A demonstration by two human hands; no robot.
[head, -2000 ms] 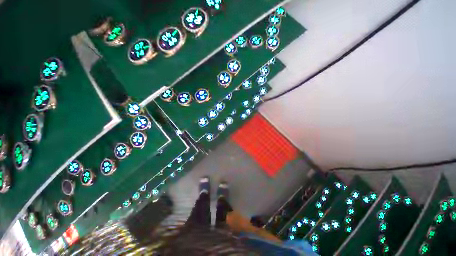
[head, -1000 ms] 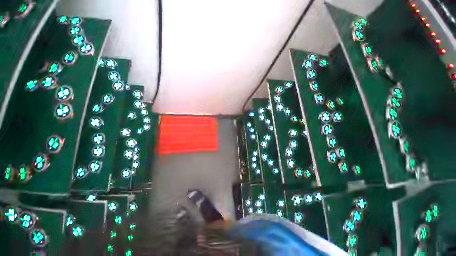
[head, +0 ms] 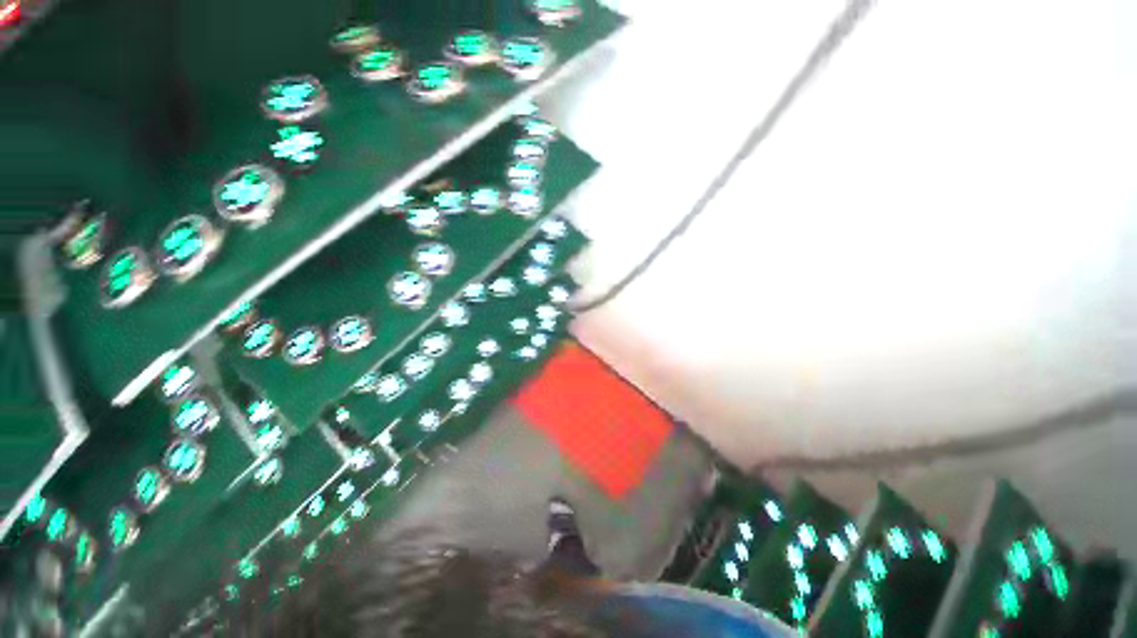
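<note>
No hand shows in this view. Nearest in front are lit smartwatches with round cases and glowing green-white digits. One smartwatch (head: 248, 193) lies in a curved line with several others on the green top shelf (head: 112, 355) at the left. Smaller lit watches, such as one smartwatch (head: 303, 345), lie on the tiers below. An orange-red tray (head: 599, 421) lies on the floor by the wall; its pockets are too blurred to tell. The picture is blurred by motion.
A white wall (head: 898, 249) with dark cables fills the upper right. More green tiers with lit watches (head: 900, 543) stand at the lower right. A shoe (head: 564, 523) stands on the grey floor (head: 499, 480). Blue clothing (head: 698, 613) shows at the bottom edge.
The view first swung to face straight down the aisle, then back tilted towards the left rack. The tray lies on the floor throughout. No hand appears in any frame.
</note>
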